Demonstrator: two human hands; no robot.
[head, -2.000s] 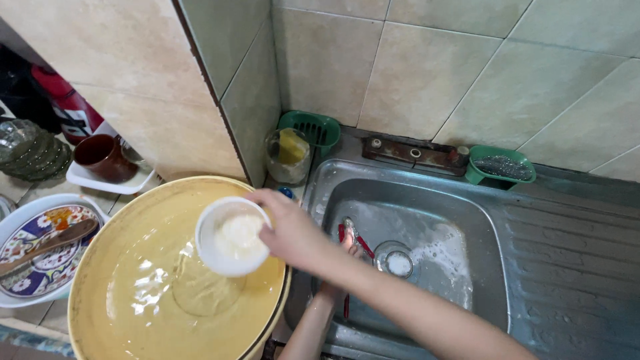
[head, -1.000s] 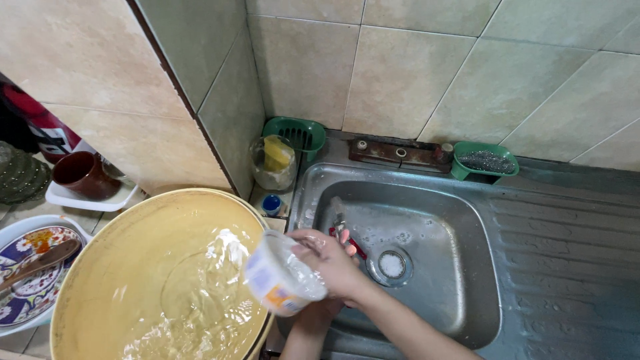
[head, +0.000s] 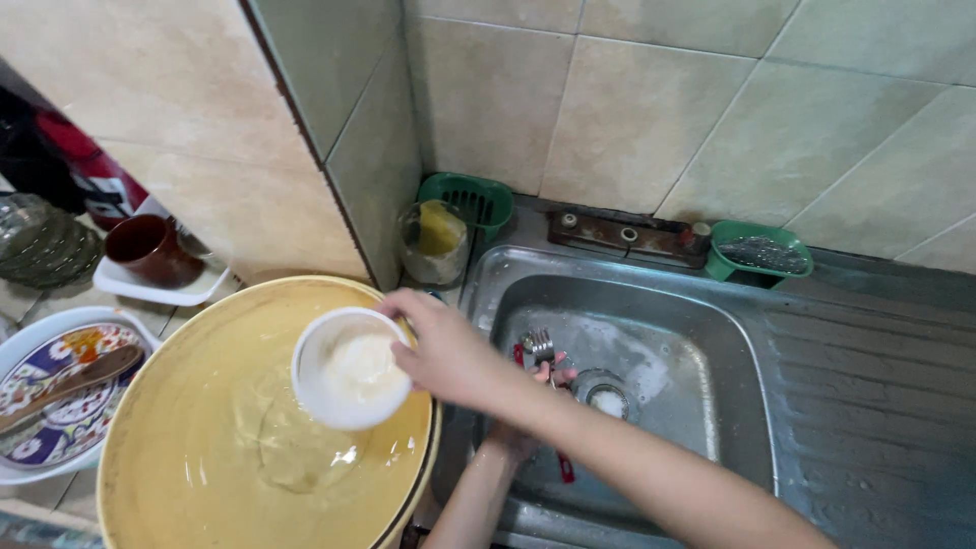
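Observation:
My right hand (head: 442, 347) grips the rim of a white plastic tub (head: 351, 370), held tilted above the water in a large yellow basin (head: 152, 427). Some water shows inside the tub. Lower down, my left hand (head: 526, 415) is in the metal sink (head: 656, 320), palm up and partly hidden by my right forearm. It holds cutlery: a fork's metal tines (head: 542, 345) and red handles show at its fingers. One red handle (head: 565, 467) points down below that hand. The sink drain (head: 606, 396) lies just right of the fingers, with whitish foam around it.
Behind the sink are a green soap holder (head: 476, 198), a glass jar with a yellow sponge (head: 435, 244), a rusty tap base (head: 625, 236) and a green dish with a wire scourer (head: 762, 252). At left are a patterned plate with a wooden spoon (head: 99, 366) and a brown cup (head: 152, 248).
My right hand with the white tub has moved from the sink's left edge back over the yellow basin. My left hand stays in the sink with the cutlery.

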